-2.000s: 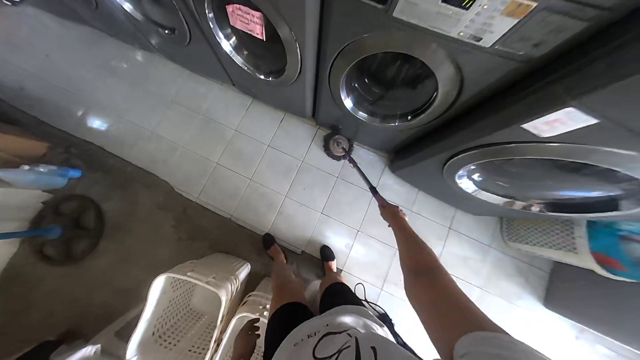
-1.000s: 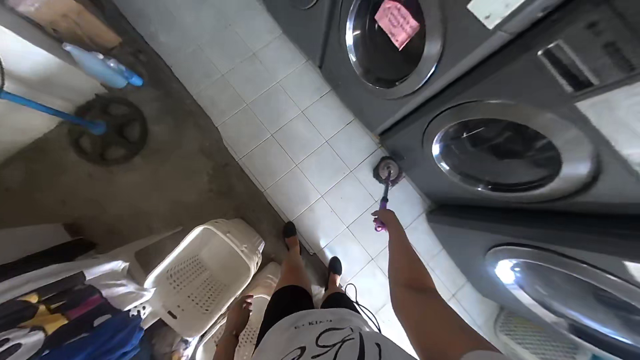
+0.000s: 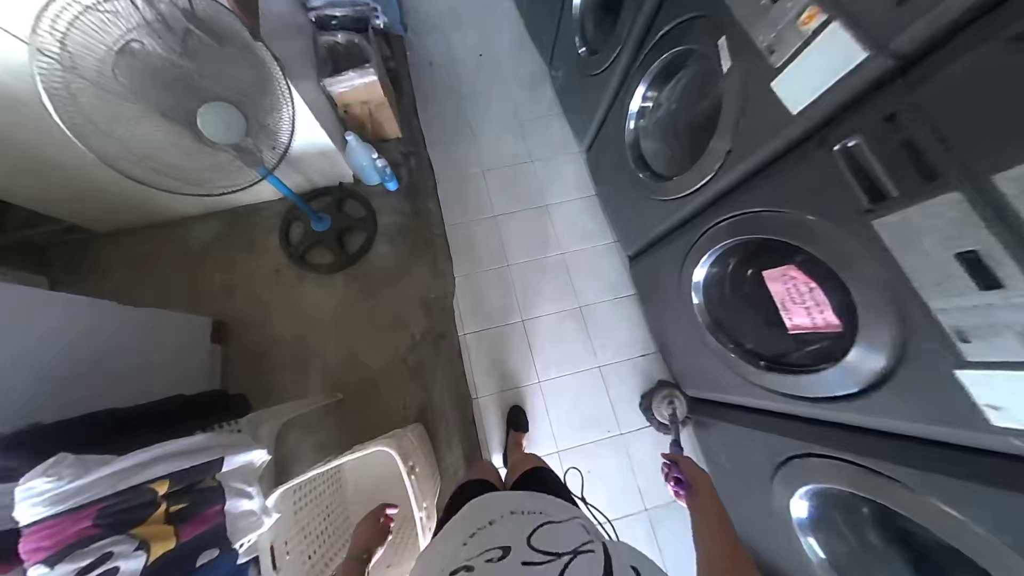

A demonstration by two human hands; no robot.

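My right hand (image 3: 682,477) is closed around the purple handle of a long-handled cleaning tool, seen at lower right. Its round head (image 3: 666,406), with a dark fringe, rests on the white floor tiles against the base of the front-loading machines. My left hand (image 3: 376,528) hangs over a cream plastic laundry basket (image 3: 416,472), fingers partly bent; whether it touches the basket I cannot tell, and nothing shows in it. A pink paper note (image 3: 802,299) with writing is stuck on the glass door of the machine ahead of the tool.
Dark machines (image 3: 656,216) line the right side. At upper left a pedestal fan stands on a round black base (image 3: 328,230), near blue bottles (image 3: 370,162) and a cardboard box (image 3: 364,104). Clothes (image 3: 136,512) lie at lower left. A black cord (image 3: 588,504) is beside my legs.
The view has swung far to the left, bringing in the whole fan. My right hand keeps its hold on the tool, whose head has gone from one machine's base to another place along the row.
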